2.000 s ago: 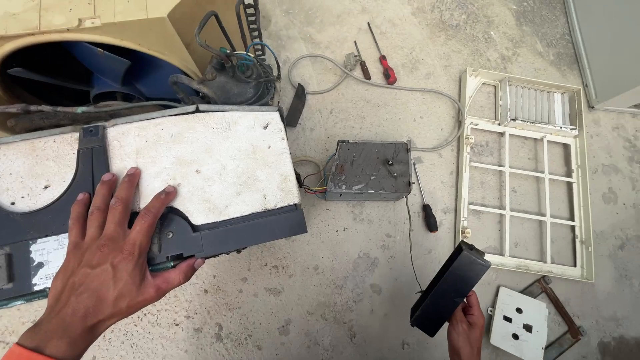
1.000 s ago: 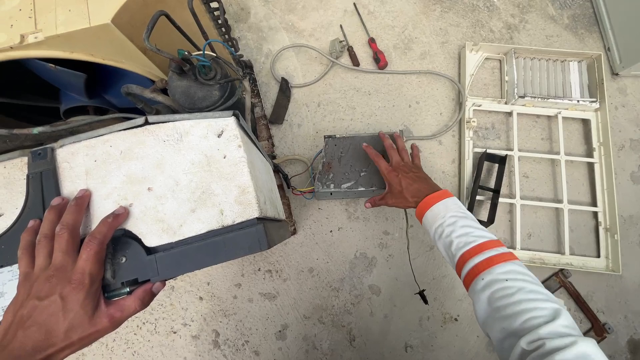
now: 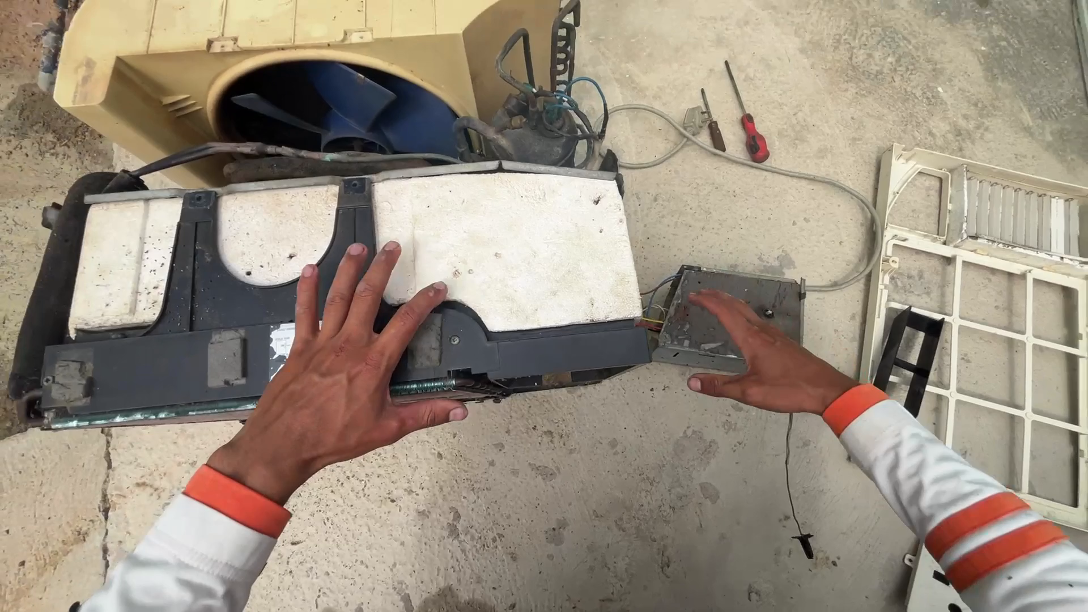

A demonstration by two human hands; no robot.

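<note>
My left hand [image 3: 344, 370] lies spread, palm down, on the dark plastic frame of an air conditioner's inner unit [image 3: 561, 344], its fingertips by the white foam panel [image 3: 518, 246]. My right hand [image 3: 756, 353] has its fingers apart over the grey metal control box [image 3: 731, 297]; whether it touches the box I cannot tell. Coloured wires [image 3: 653, 321] join the box to the unit. A thin wire with a black tip [image 3: 803, 544] trails below the box. A black plastic bracket [image 3: 914, 353] lies on the cream grille frame [image 3: 1028, 336] at the right.
Behind the unit stand a beige fan housing [image 3: 416, 47] with a blue fan [image 3: 357, 102] and a dark compressor [image 3: 540, 127] with bent pipes. A grey cable [image 3: 837, 183] loops over the concrete floor, near a red-handled screwdriver [image 3: 754, 140] and a dark-handled one [image 3: 716, 132].
My right hand held the black plastic piece two seconds ago; that piece is now on the grille frame. Since then this hand has come to the control box. The view has swung left.
</note>
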